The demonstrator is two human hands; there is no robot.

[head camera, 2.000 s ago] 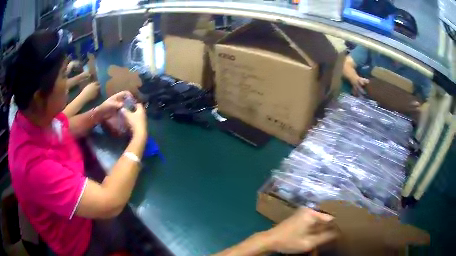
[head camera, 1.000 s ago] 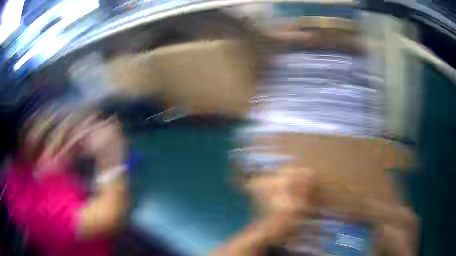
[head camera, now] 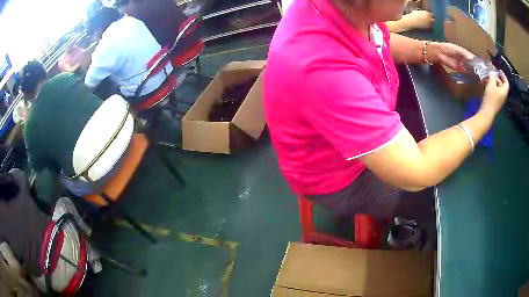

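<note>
Neither of my hands is in the picture. Nearest in front of me are the green workbench [head camera: 481,232] with its pale metal edge, at the right, and a brown cardboard box [head camera: 354,270] on the floor beside it, cut off by the lower rim. A neighbour in a pink shirt [head camera: 330,104] sits at the bench and holds a small clear bag [head camera: 481,68] between the fingers of both hands.
An open carton [head camera: 209,136] with dark contents stands on the floor behind the neighbour. Several people sit on chairs at the left. A red stool [head camera: 365,229] is under the neighbour. A blue item [head camera: 486,139] and black cables [head camera: 519,110] lie on the bench.
The view has swung left, through a blurred frame, from the bench to the floor. My hands, the tray of bags and the small box have left the picture.
</note>
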